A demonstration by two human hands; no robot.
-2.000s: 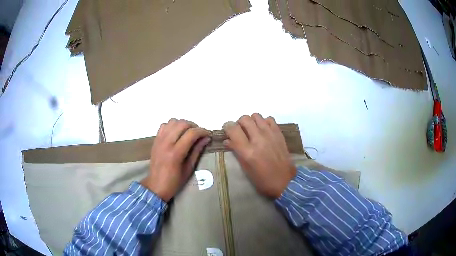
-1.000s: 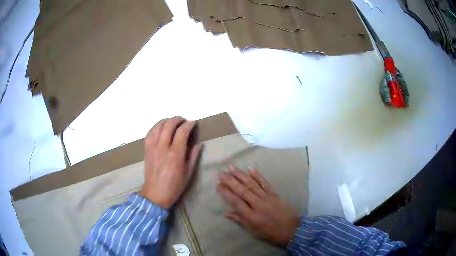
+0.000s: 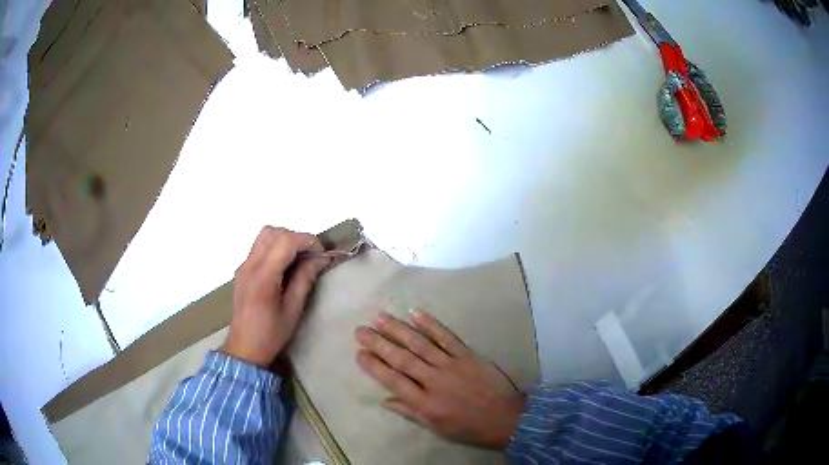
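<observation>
A front panel (image 3: 336, 354) lies pale side up in front of me, with a curved cut-out at its upper right. A brown facing strip (image 3: 154, 347) runs along its far edge. A raised tan seam (image 3: 314, 420) crosses the pale side below my left hand. My left hand (image 3: 275, 295) pinches the facing edge near its right end, where the cloth is lifted and bunched. My right hand (image 3: 441, 377) lies flat on the pale cloth with its fingers slightly apart, holding nothing.
Stacked cut panels lie at the far left (image 3: 118, 136) and far centre (image 3: 436, 41). Red-handled shears (image 3: 693, 104) lie at the upper right. A white tape piece (image 3: 621, 350) is stuck near the table's right edge. A dark cord (image 3: 13, 182) lies at the far left.
The view has turned and shifted right. My left hand now pinches up the facing's right end. My right hand has left the facing edge and rests on the pale cloth.
</observation>
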